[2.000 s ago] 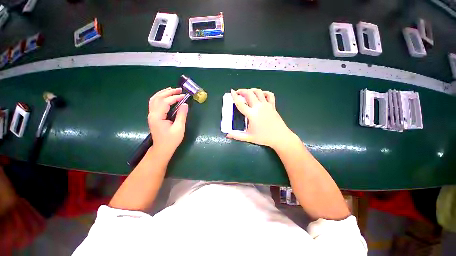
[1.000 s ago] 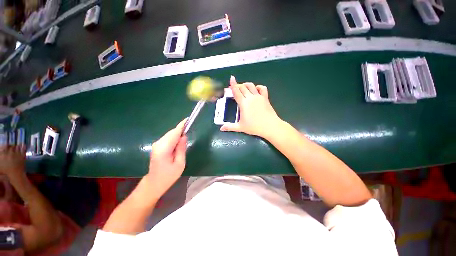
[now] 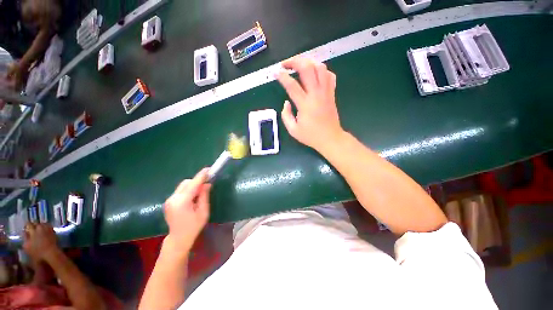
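An assembled unit (image 3: pixel 264 132), white with a dark window, lies flat on the green bench surface in front of me. My left hand (image 3: pixel 188 207) grips the soft mallet (image 3: pixel 220 164); its yellow head is beside the unit's left edge and slightly blurred. The mallet's grip is mostly hidden by my hand. My right hand (image 3: pixel 311 100) is off the unit, to its upper right, with fingers apart and holding nothing, its fingertips over the pale rail.
White front frames (image 3: pixel 459 60) stand loosely stacked at right. Beyond the rail (image 3: pixel 233 86), the belt carries a white housing (image 3: pixel 206 65) and an open unit (image 3: pixel 247 43). A second mallet (image 3: pixel 96 197) lies at left, near another person's hand (image 3: pixel 41 239). A cardboard box (image 3: pixel 479 227) is below the bench.
My right hand has let go of the unit and moved up towards the rail. The mallet head has come down to the unit's left side. The view has shifted and turned towards the left.
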